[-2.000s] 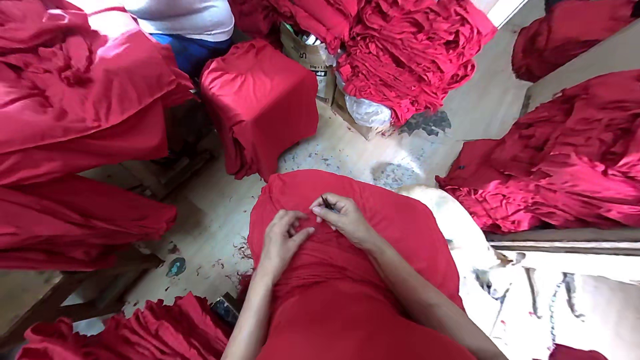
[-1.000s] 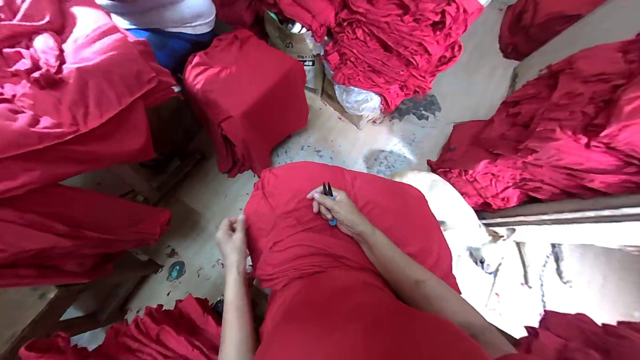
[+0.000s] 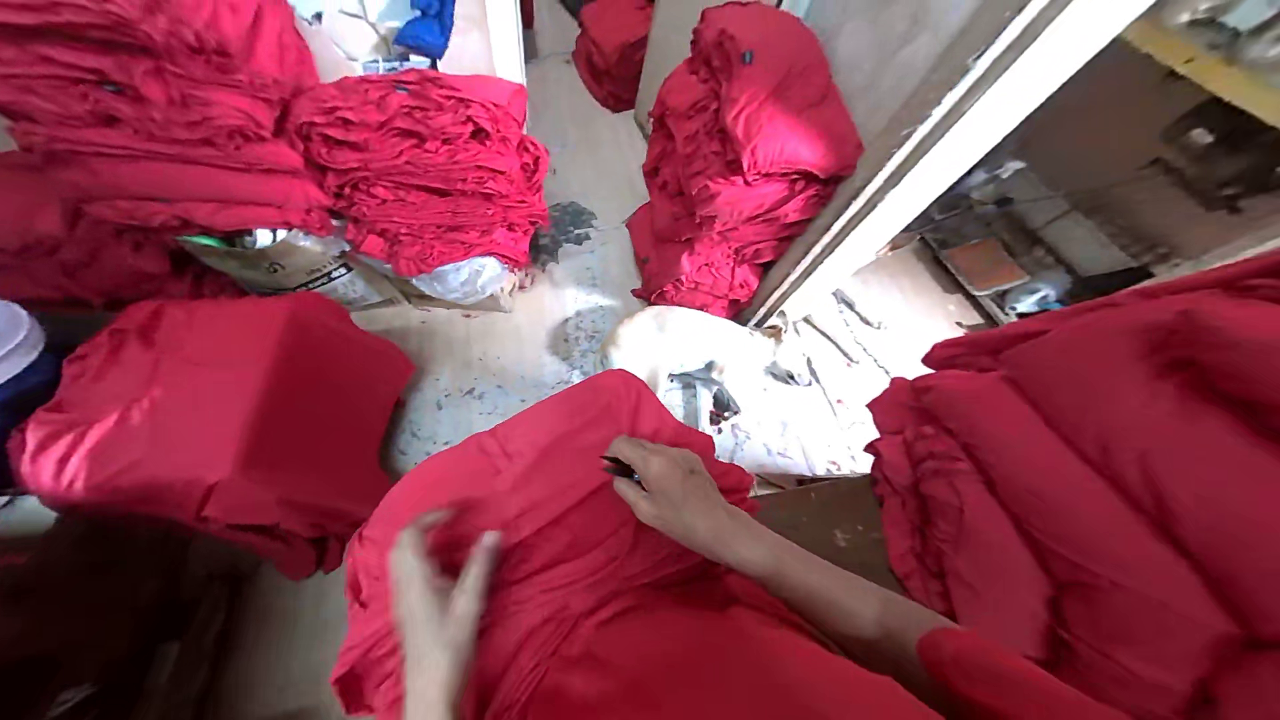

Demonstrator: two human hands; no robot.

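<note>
Red fabric [image 3: 560, 460] lies spread over my lap in loose folds. My right hand [image 3: 672, 490] is over its upper right part, closed on a small dark tool [image 3: 622, 468], perhaps thread snips; its tips point left between my thumb and fingers. My left hand [image 3: 440, 580], blurred, hovers at or just above the left side of the fabric with thumb and fingers apart and nothing between them. Whether it touches the cloth I cannot tell.
Left stands a heap draped in red cloth [image 3: 230, 400]. Stacked red garments [image 3: 420, 160] rest behind, beside a printed sack [image 3: 300, 270]. Another red pile [image 3: 740, 150] leans near the doorway. A pale dog [image 3: 690, 340] lies on the floor ahead. Folded red cloth [image 3: 1090, 460] fills the right.
The view has swung to the right. My left hand has come from beyond the fabric's left edge to over the fabric, its fingers now spread. My right hand still holds the dark tool.
</note>
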